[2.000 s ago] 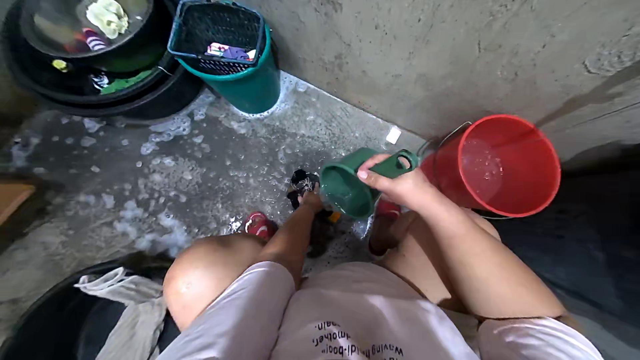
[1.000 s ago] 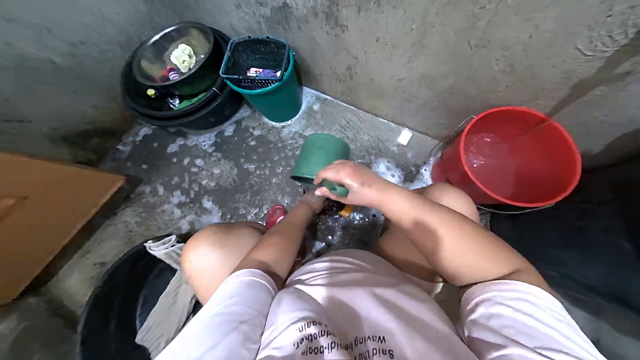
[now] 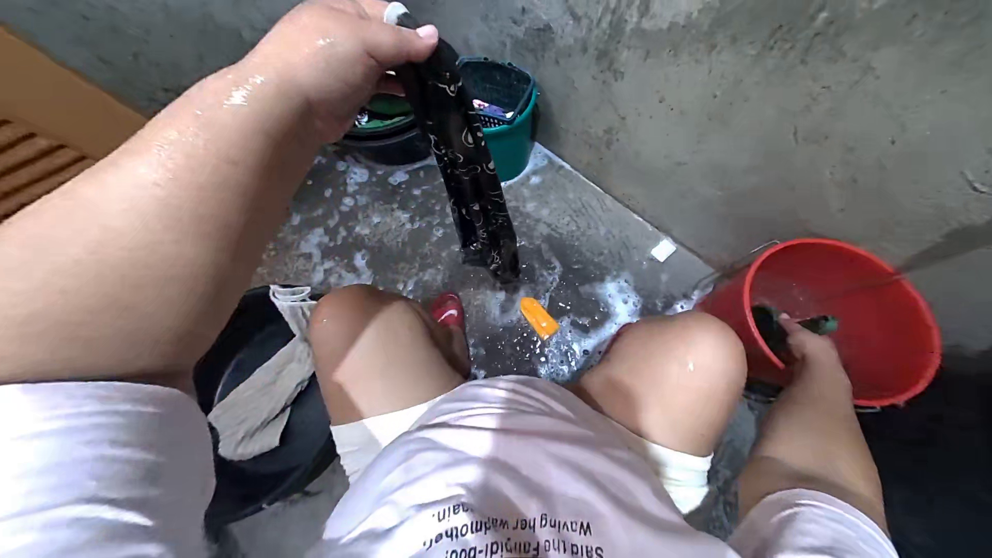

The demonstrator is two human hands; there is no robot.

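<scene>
My left hand (image 3: pixel 341 58) is raised at the upper left and grips the top end of a wet black patterned cloth (image 3: pixel 465 155), which hangs down over the floor. At the right, my right hand (image 3: pixel 810 345) holds the handle of a green dipper (image 3: pixel 771 329) inside the red bucket (image 3: pixel 922 341); most of the dipper is hidden by the bucket's rim and the hand. An orange bar (image 3: pixel 539 318), perhaps soap, lies on the wet, sudsy floor between my feet, just below the cloth's lower end.
A teal bucket (image 3: pixel 515 143) with a dark basket in its top stands by the wall, beside dark basins (image 3: pixel 387 139). A black tub (image 3: pixel 232 496) with a light cloth (image 3: pixel 260 403) is at my left. A small white piece (image 3: pixel 663 249) lies near the wall.
My left hand has risen to the upper left, lifting the black cloth off the floor area between my legs. My right hand has moved right with the green dipper, into the red bucket.
</scene>
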